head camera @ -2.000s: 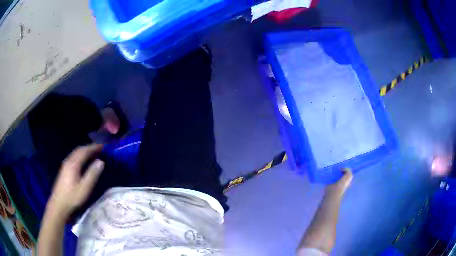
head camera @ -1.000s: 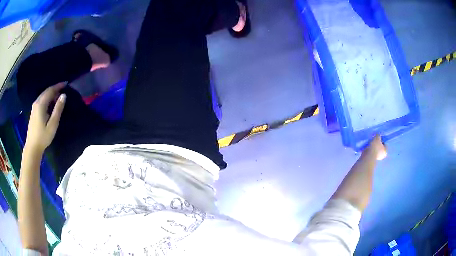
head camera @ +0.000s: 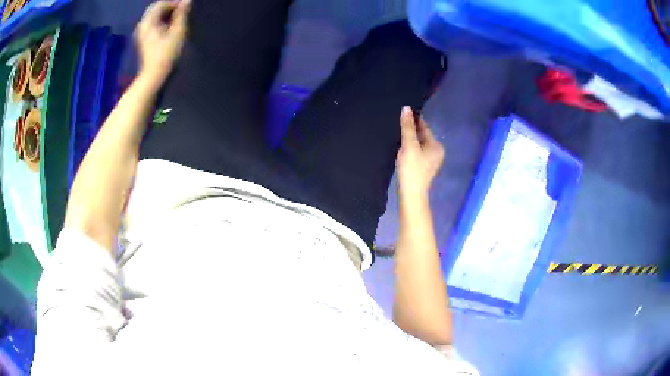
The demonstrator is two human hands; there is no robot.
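Observation:
My left hand [head camera: 161,40] is at the upper left over my dark trousers, cut close to the top edge. Its fingers are curled with thumb and fingertips near each other; I cannot tell whether something small is between them. My right hand [head camera: 420,150] is beside my right thigh, with its fingers a little apart and no object visible in it. The lower blue bin [head camera: 459,228] stands at the right, apart from my right hand. A whitish sheet [head camera: 499,220] lies in it.
A green tray [head camera: 53,147] at the left holds assembled rings [head camera: 31,136] in groups. A large blue tote [head camera: 544,37] is at the upper right, with red material [head camera: 566,92] below it. Striped tape [head camera: 602,269] runs along the floor.
My right hand has let go of the lower blue bin's rim and moved over beside my thigh. My left hand has moved forward. The view has turned, bringing the green tray and blue tote in.

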